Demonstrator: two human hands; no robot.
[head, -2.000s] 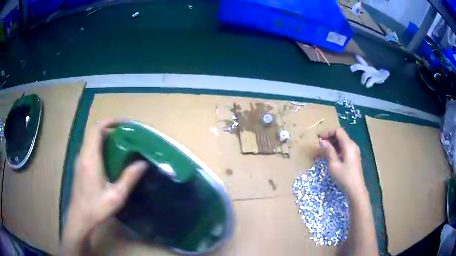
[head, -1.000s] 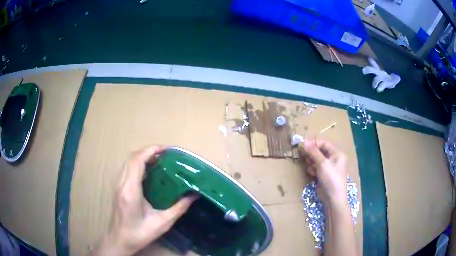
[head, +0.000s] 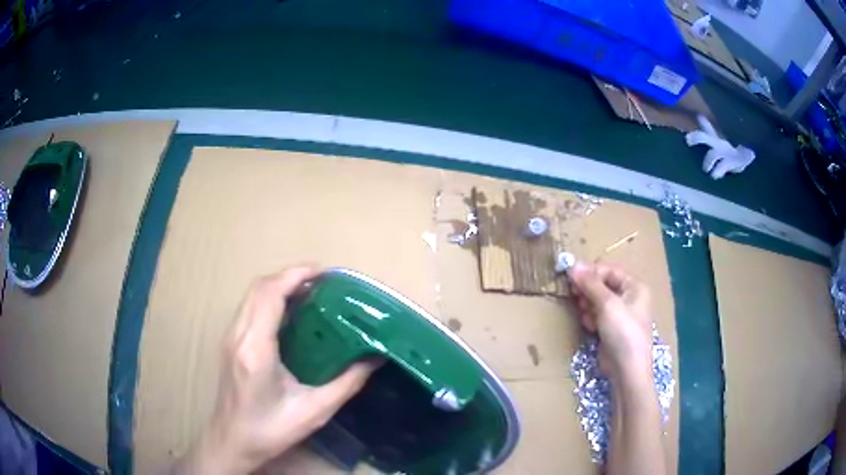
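Observation:
My left hand (head: 278,376) grips the rounded end of a glossy green housing (head: 417,339) with a chrome rim, thumb over its dark centre. A small silver part (head: 447,398) shows on the shell. My right hand (head: 612,306) has thumb and forefinger pinched together at a small white-silver round piece (head: 565,263) by the right edge of the brown-stained cardboard pad (head: 506,264). Whether a smaller part is between the fingertips is hidden. Another round piece (head: 536,226) stands on the pad.
A pile of small silver parts (head: 592,399) lies partly under my right forearm. A second green housing (head: 44,211) lies on the left cardboard sheet. A thin stick (head: 621,242) lies right of the pad. A blue bin (head: 594,42) and white glove (head: 719,151) are beyond.
The housing has moved right and forward in my left hand since the first frame. My right hand has moved from above the silver pile to the round piece at the pad's edge. The view has shifted slightly.

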